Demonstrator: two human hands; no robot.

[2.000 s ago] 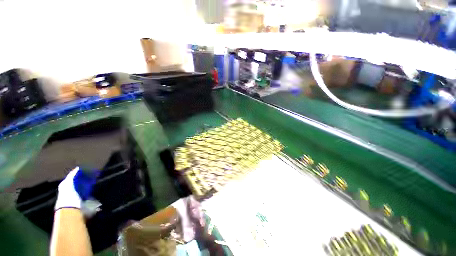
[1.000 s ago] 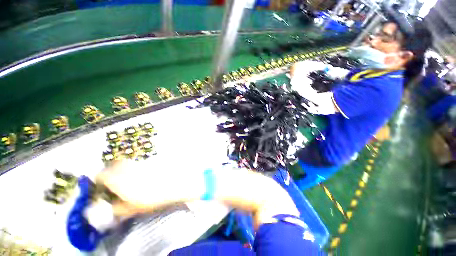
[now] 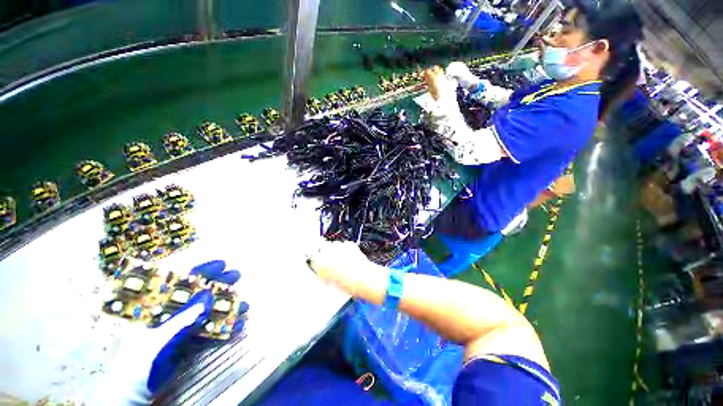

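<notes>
My left hand [image 3: 186, 321], in a white glove with blue fingers, holds a strip of joined yellow-topped circuit boards [image 3: 136, 287] low over the white bench. Its blue fingers reach around the strip's right end. My right hand [image 3: 337, 263], with a light blue wrist strap, is near the bench's front edge, right of the boards and apart from them. It is washed out, and a small dark spot shows at its fingertips. A block of similar boards [image 3: 147, 224] lies on the bench just beyond the strip.
A large tangled heap of black cables [image 3: 369, 170] covers the bench's right part. Single boards [image 3: 176, 143] stand in a row along the green conveyor [image 3: 170, 95]. A metal post [image 3: 300, 63] rises at the bench's far edge. A masked person in blue [image 3: 547, 119] works at the right.
The view has swung from the left-side boxes to the bench and cables. Since one second ago, my hands have moved apart, the right going right, and the joined boards now show in my left hand.
</notes>
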